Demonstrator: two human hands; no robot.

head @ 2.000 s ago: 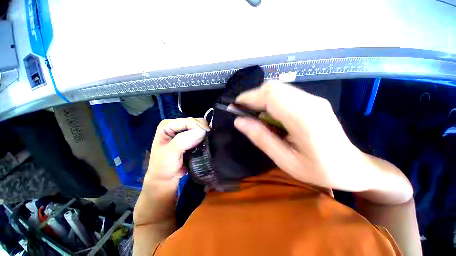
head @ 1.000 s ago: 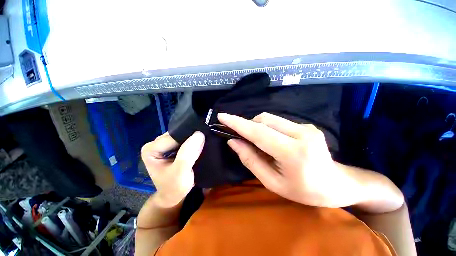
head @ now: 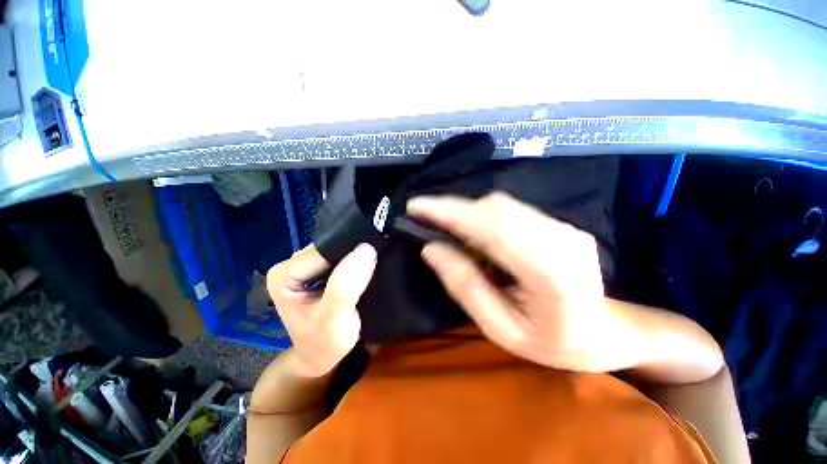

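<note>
A black garment (head: 408, 294) lies over my lap, its upper end touching the ruler edge of the table. My left hand (head: 325, 304) grips a fold of it between thumb and fingers. A small pale loop or mark (head: 382, 214) shows on the black fabric just above my left thumb. My right hand (head: 526, 281) is blurred, with thumb and fingers around a thin dark tool (head: 415, 230), probably thread snips, whose tip points at the fabric beside the pale mark. Most of the tool is hidden in my palm.
The white machine table (head: 408, 63) with its ruler edge (head: 317, 148) lies ahead. A blue crate (head: 213, 272) and cardboard (head: 145, 245) are below left, with a pile of mixed items (head: 109, 403) at bottom left. Dark garments (head: 771, 272) hang or lie at right.
The printed label seen under my left hand earlier no longer shows. My left hand now holds a plain black fold, and the pale mark shows more fully. My right hand stays close beside it.
</note>
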